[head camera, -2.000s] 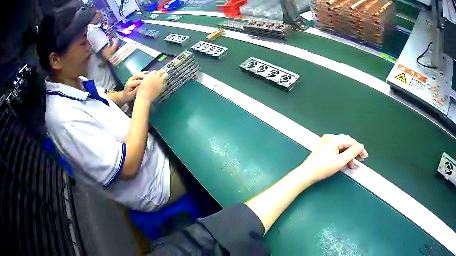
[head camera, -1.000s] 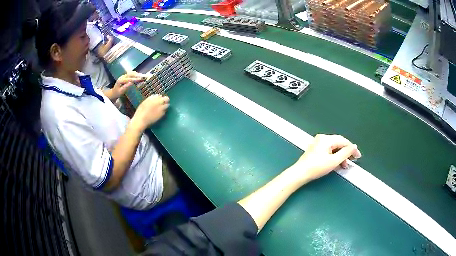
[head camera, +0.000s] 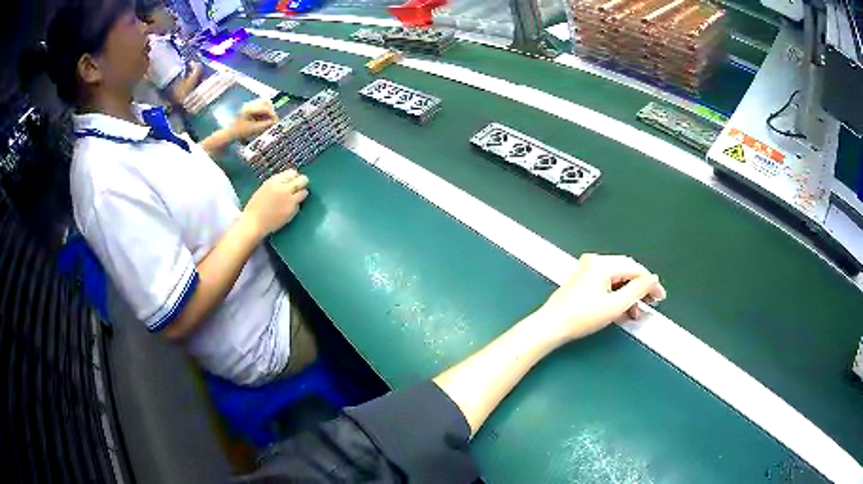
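My left hand (head camera: 606, 295) is bare. It rests on the white strip (head camera: 701, 357) between the green bench and the conveyor, fingers loosely curled and slightly apart, nothing visible in them. My right hand is not in view. A four-position metal plate (head camera: 536, 161) lies on the conveyor beyond my hand, not touching it. More plates lie further up the line (head camera: 400, 98), (head camera: 326, 71). Small light specks, perhaps rings, are scattered on the bench surface (head camera: 589, 458).
A seated person (head camera: 161, 217) at the left has both hands by a stack of metal plates (head camera: 301, 134). A blue stool (head camera: 274, 402) is under them. Copper-coloured stacked parts (head camera: 648, 43) and a machine with a warning label (head camera: 762, 156) stand across the conveyor.
The plates have shifted right and slightly nearer along the conveyor. The other person's hands have moved apart around the stack. My left hand keeps its pose, slightly further left in the picture.
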